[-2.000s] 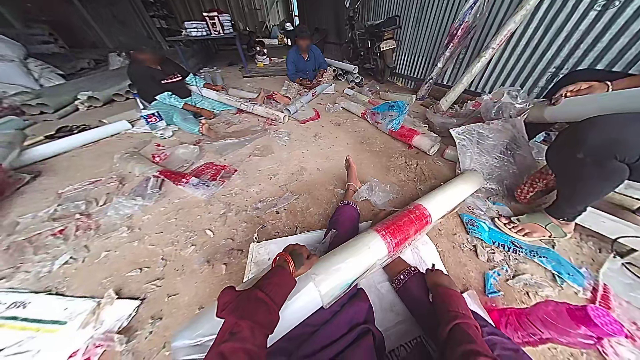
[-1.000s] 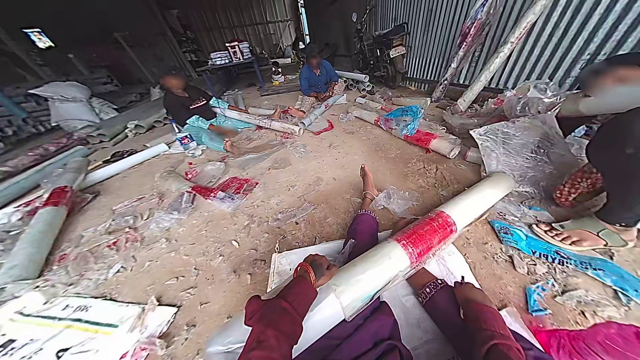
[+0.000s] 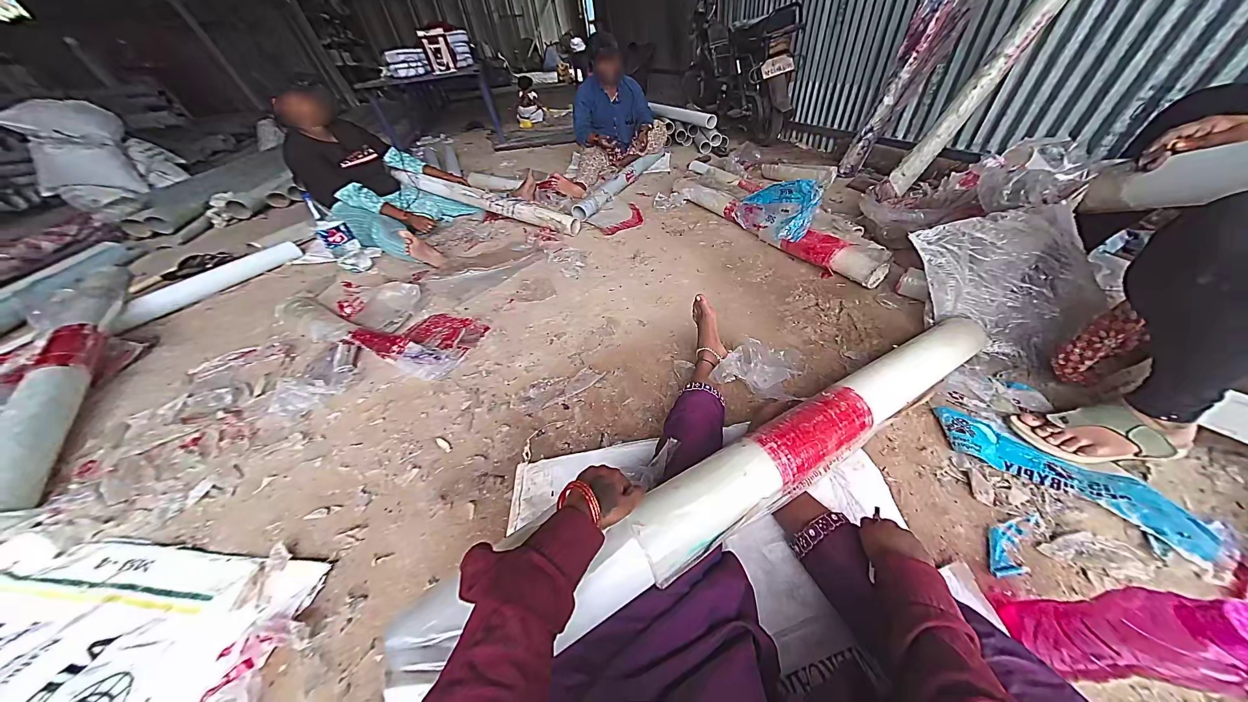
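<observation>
A pale roll or tube wrapped in clear plastic film (image 3: 702, 502) lies slantwise across my lap, with a red printed band around its upper part. My left hand (image 3: 609, 495) rests at the far side of the roll, its fingers bent over a bit of the clear film; a red bangle is on the wrist. On the near side of the roll, my right hand (image 3: 889, 538) is near my knee, with a small dark tip sticking up from the closed fingers; what it is cannot be told. A white printed sack (image 3: 585, 466) is spread beneath my legs.
Two seated people work with tubes (image 3: 487, 200) farther back. At the right, a sandalled person holds another tube (image 3: 1185, 177). Scraps of film (image 3: 419, 341), a blue printed wrapper (image 3: 1082, 483), a pink plastic bundle (image 3: 1131, 629) and a wrapped tube (image 3: 49, 419) lie on the dirt floor.
The view has shifted a little. My hands and the roll stay in much the same place relative to each other.
</observation>
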